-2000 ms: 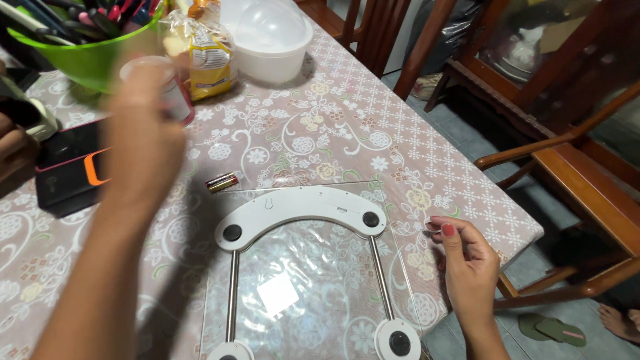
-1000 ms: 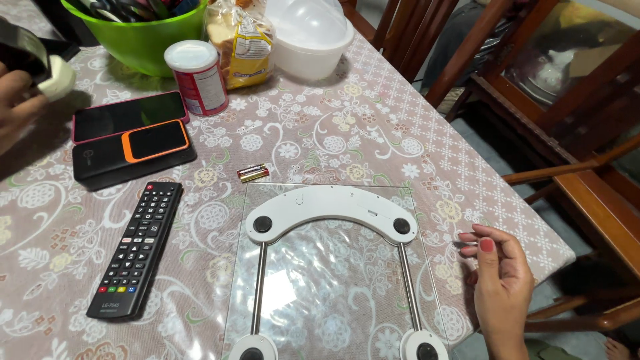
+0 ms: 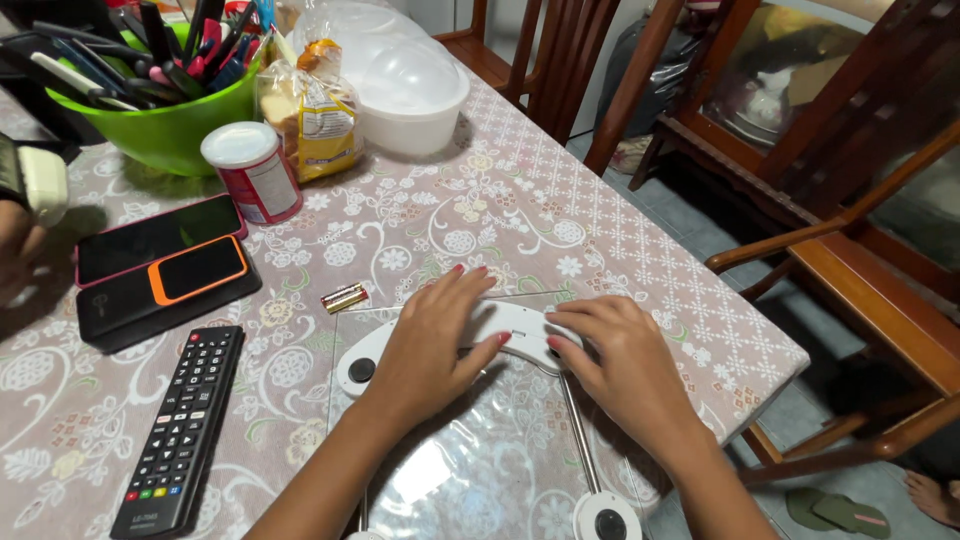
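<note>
A glass bathroom scale (image 3: 517, 319) lies underside up on the patterned tablecloth, its white curved housing, metal rods and round black feet showing. My left hand (image 3: 439, 341) rests over the middle of the housing, fingers spread and thumb near a small cover with a slot. At the housing's right end is my right hand (image 3: 619, 349), fingers apart and bent, thumb beside the black foot. Neither hand shows anything gripped. Two small batteries (image 3: 344, 298) lie side by side just beyond the glass's far left corner. A black remote control (image 3: 180, 431) lies left of the scale.
Phones (image 3: 161, 240) and a black case (image 3: 165, 300) lie left. Behind stand a red can (image 3: 259, 180), bagged bread (image 3: 319, 127), a white plastic bowl (image 3: 412, 124) and a green bowl (image 3: 165, 127) of utensils. Another person's hand (image 3: 19, 240) is at far left. Wooden chairs stand right.
My left hand, out of view a second ago, is now on the scale's housing. My right hand has moved from beside the scale onto the housing's right end.
</note>
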